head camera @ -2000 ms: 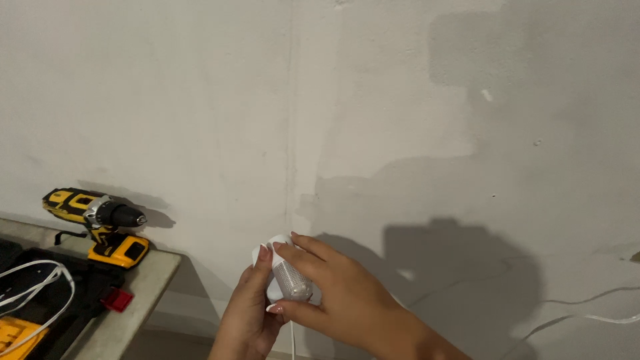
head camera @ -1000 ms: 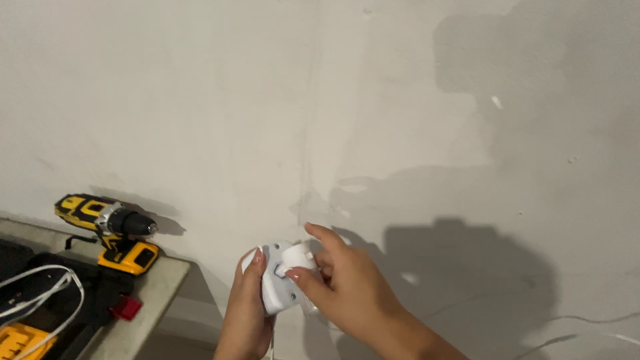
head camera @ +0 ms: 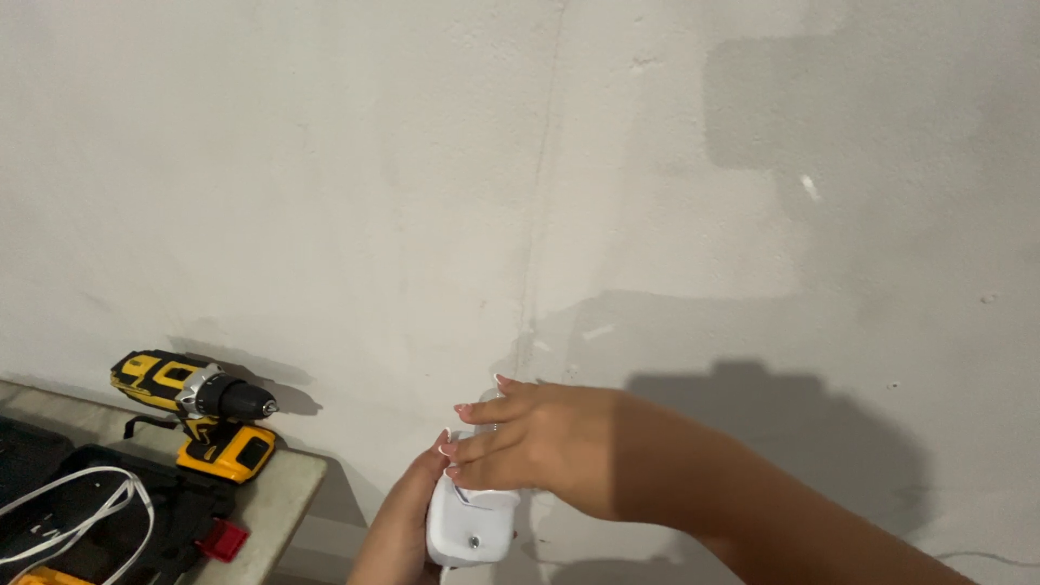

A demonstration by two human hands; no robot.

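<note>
Low in the middle of the head view, my left hand (head camera: 406, 508) grips a white plastic electrical fitting (head camera: 471, 528) from its left side. A screw shows on the fitting's lower face, and a white cord leaves its bottom end. My right hand (head camera: 520, 443) reaches across from the right and lies over the fitting's upper part, fingers pointing left. Part of a clear piece (head camera: 490, 396) shows behind those fingers. Whether the right fingers grip anything is hidden.
A yellow and black cordless drill (head camera: 195, 406) stands on the table (head camera: 296, 487) at left. Beside it are an opened black tool case (head camera: 162, 496), a white cable (head camera: 134, 479) and a red plastic piece (head camera: 222, 540). A plastered wall (head camera: 406, 203) rises behind.
My right hand has shifted from the fitting's right side to lie across its upper part. The fitting stays in my left hand.
</note>
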